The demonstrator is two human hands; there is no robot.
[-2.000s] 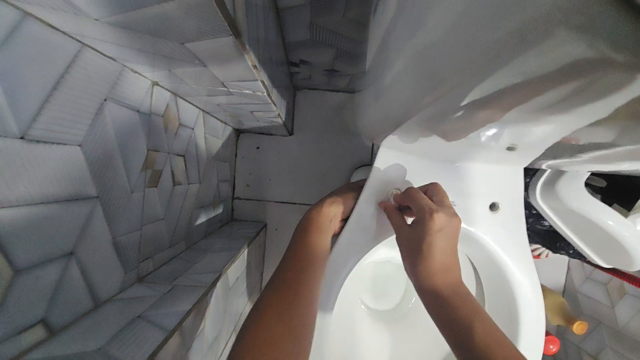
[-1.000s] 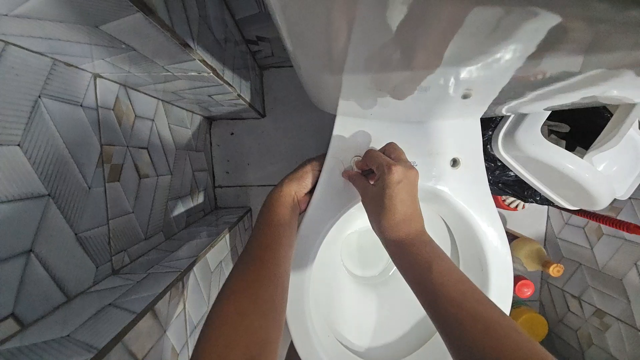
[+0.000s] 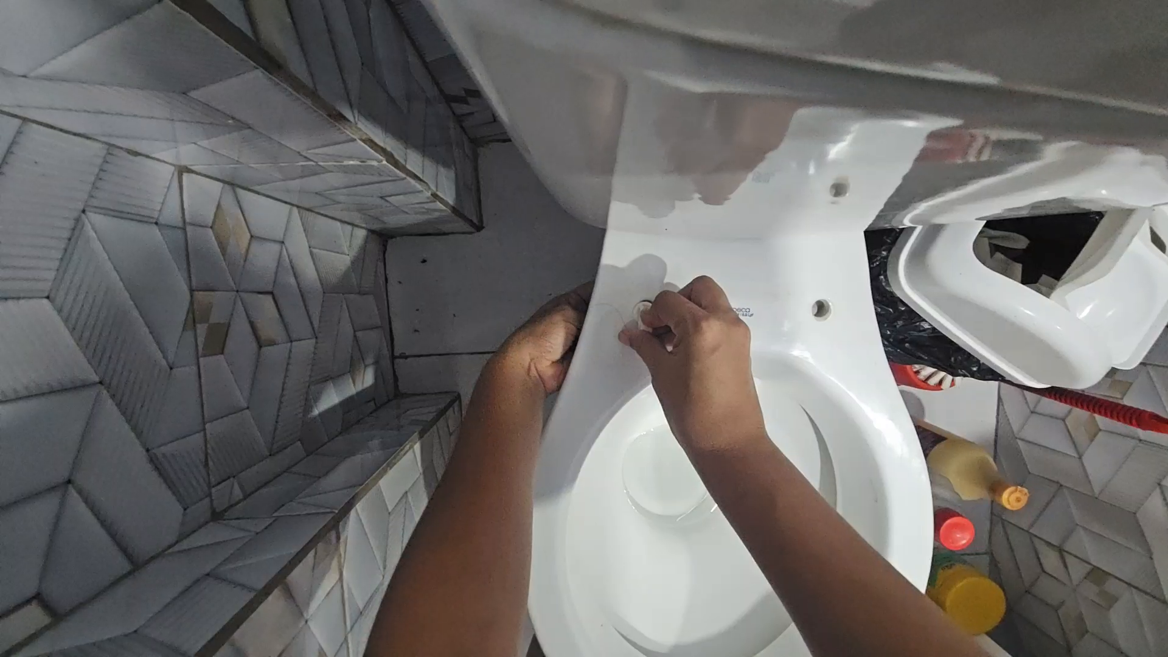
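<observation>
A white ceramic toilet bowl [image 3: 894, 511] without a seat stands in front of me, its tank [image 3: 547, 100] at the top of the view. My right hand [image 3: 698, 338] pinches a small pale round piece [image 3: 644, 311] at the left side of the rear deck, behind the bowl opening. My left hand [image 3: 550, 338] reaches around the outer left side, under the deck edge. Its fingertips are hidden there, so what they touch does not show. On the right side of the deck is an uncovered bolt hole [image 3: 821, 309].
Right of the toilet stand a white waste bin [image 3: 958, 319] with a black bag, a red-handled brush [image 3: 1104, 408], a yellowish bottle [image 3: 967, 465], a red cap [image 3: 954, 529] and a yellow-capped container [image 3: 972, 598]. A tiled wall [image 3: 128, 301] and ledge [image 3: 365, 493] lie left.
The view has shifted between frames. Both hands remain at the same part of the toilet, the right on top and the left beneath the edge, with only slight finger movement.
</observation>
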